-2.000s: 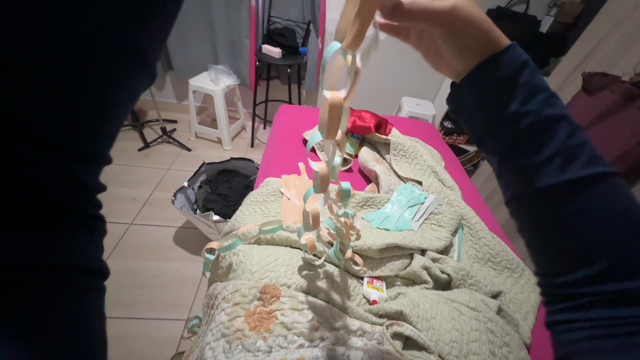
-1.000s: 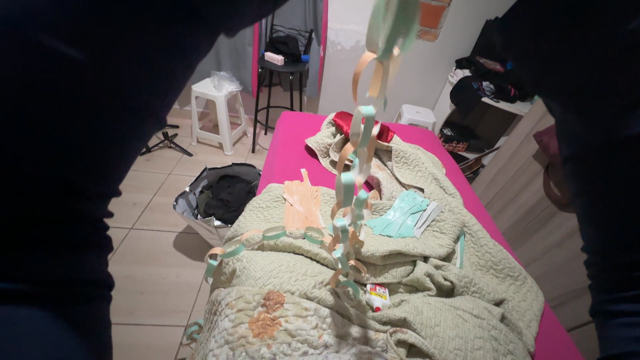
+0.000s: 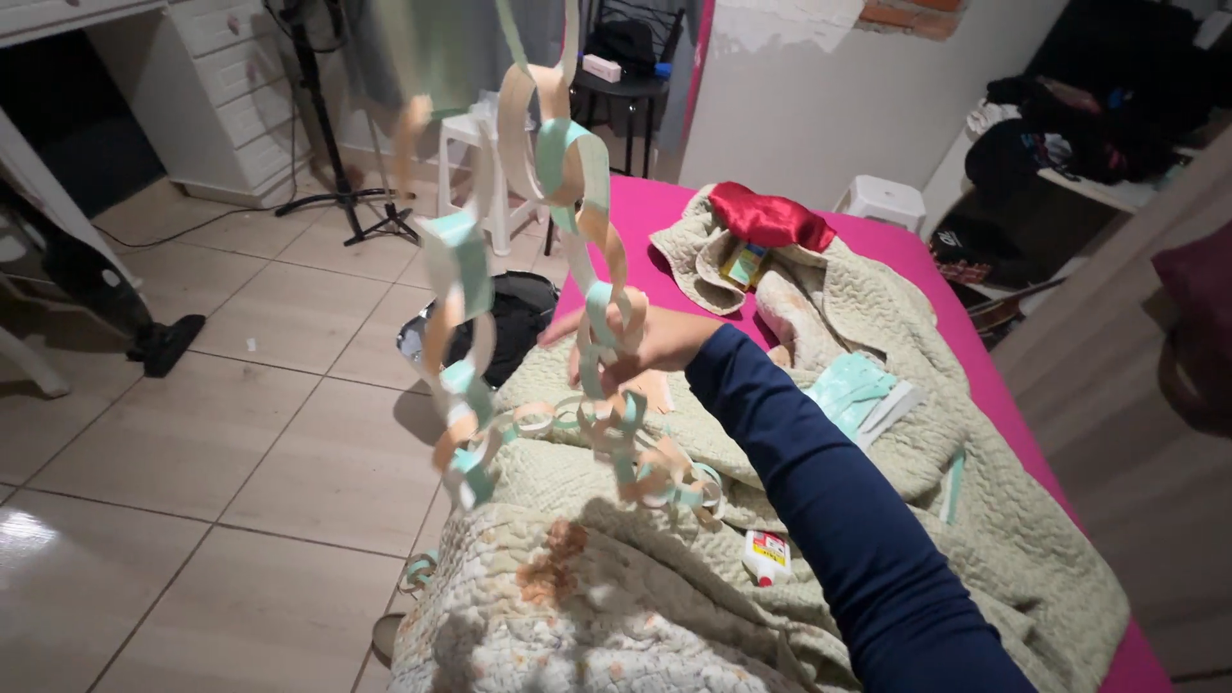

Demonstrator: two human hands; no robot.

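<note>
A paper chain (image 3: 575, 173) of peach and mint-green loops hangs from above the top edge of the view in several strands, and its lower loops lie on the green quilt (image 3: 866, 289). My right hand (image 3: 626, 346), in a dark blue sleeve, reaches in at mid-height behind one strand, with its fingers spread and partly hidden by the loops. Whether it grips a loop cannot be told. My left hand is out of view. Mint-green paper strips (image 3: 852, 390) lie on the quilt to the right, peach strips (image 3: 656, 390) just below my right hand. A white glue bottle (image 3: 767, 558) rests nearer.
The quilt covers much of a bed with a pink sheet (image 3: 982, 356). A bag of dark cloth (image 3: 510, 318) stands on the tiled floor left of the bed. Farther back are a white stool (image 3: 457, 173), a black chair (image 3: 626, 87) and a black stand (image 3: 337, 192). A vacuum cleaner (image 3: 106, 298) is at left.
My right hand was high at the chain's top, then out of view; now it is low beside the hanging strands. A chain strand now also hangs farther left. The view has turned left.
</note>
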